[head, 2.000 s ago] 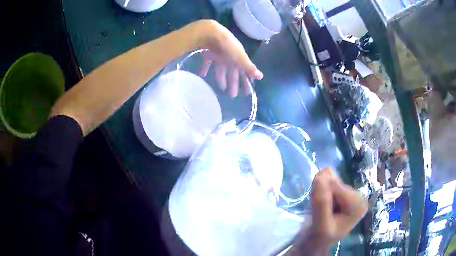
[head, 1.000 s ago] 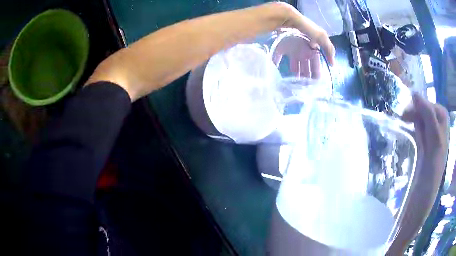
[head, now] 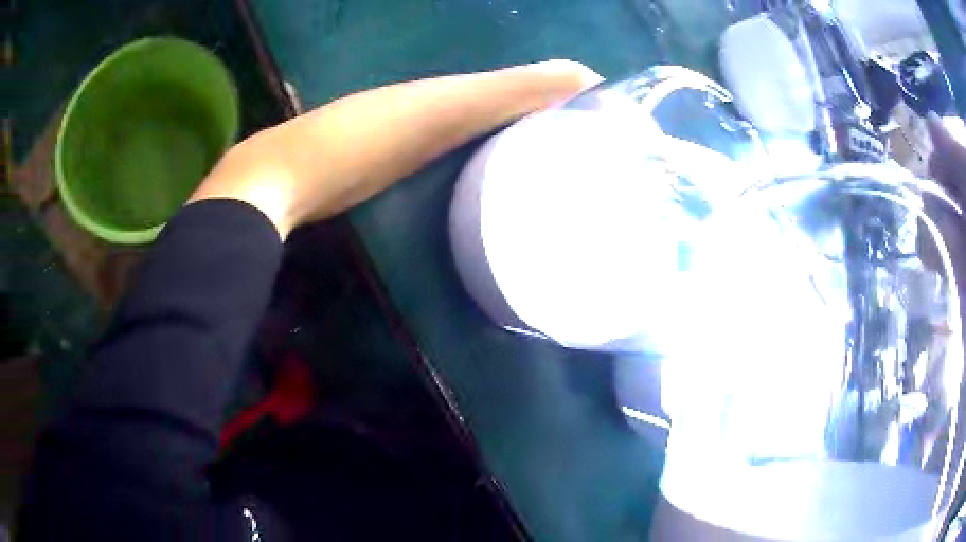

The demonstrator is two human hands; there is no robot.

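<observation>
A vessel with a white lower part point(head: 561, 228) and clear upper body lies tilted, its opening towards the upper right. A second, nearer vessel has a clear body point(head: 890, 318) and a white base point(head: 847, 503) cut by the bottom edge. Glare washes out where they overlap. My left hand point(head: 570, 76) reaches along the far side of the first vessel; its fingers are hidden. My right hand point(head: 948, 159) is blurred and cut by the right edge, beside the second vessel's rim; its grip does not show.
A green bucket point(head: 148, 138) stands below the bench at the left. The dark-green bench point(head: 508, 434) has its edge running diagonally. Part of another white item point(head: 641, 386) shows between the vessels. Another white-based vessel point(head: 768, 74) and small dark parts point(head: 922, 74) are at the upper right.
The view has shifted. Both vessels appear further right and larger. My left fingers, seen through the clear body before, are now hidden. My right hand has moved to the right edge.
</observation>
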